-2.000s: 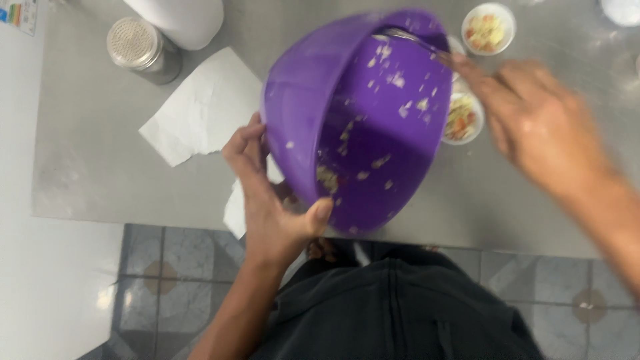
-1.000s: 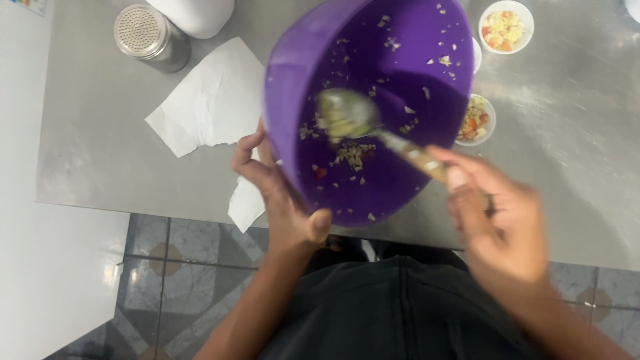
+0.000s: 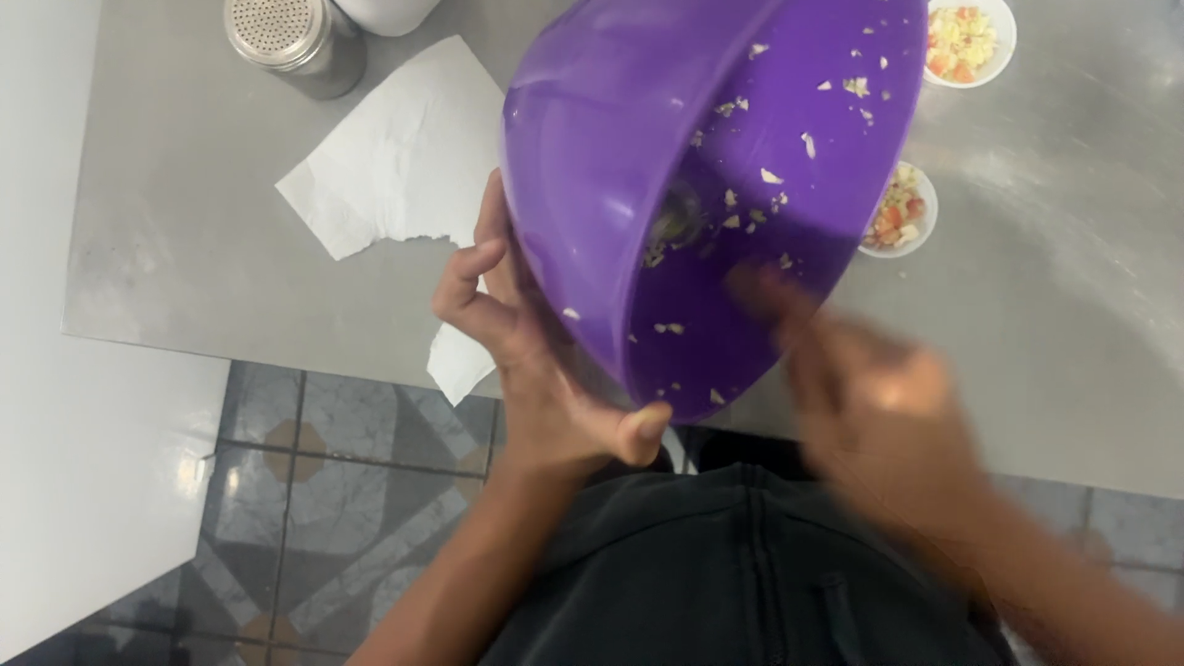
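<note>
My left hand (image 3: 546, 361) holds a purple plastic bowl (image 3: 592, 176) tilted on its side, thumb over the near rim and fingers under the wall. Small bits of chopped food cling to the inside of the bowl. My right hand (image 3: 879, 407), blurred by motion, is at the right rim, gripping a spoon's handle. The spoon's head (image 3: 680, 217) shows faintly inside the bowl, low in its shaded part. Two small white cups of diced food stand to the right, one cup (image 3: 1004, 42) farther back and one cup (image 3: 928, 227) partly behind the bowl's rim.
On the metal table (image 3: 185, 231) at the left stand a shaker with a perforated metal lid (image 3: 277, 32) and a white container (image 3: 388, 11), cut off by the top edge. Torn white paper (image 3: 398, 157) lies beside the bowl, with a smaller piece (image 3: 458, 365) at the table's front edge.
My right hand has moved the spoon from the bowl's upper rim down into the bowl. My left hand keeps its hold on the tilted bowl.
</note>
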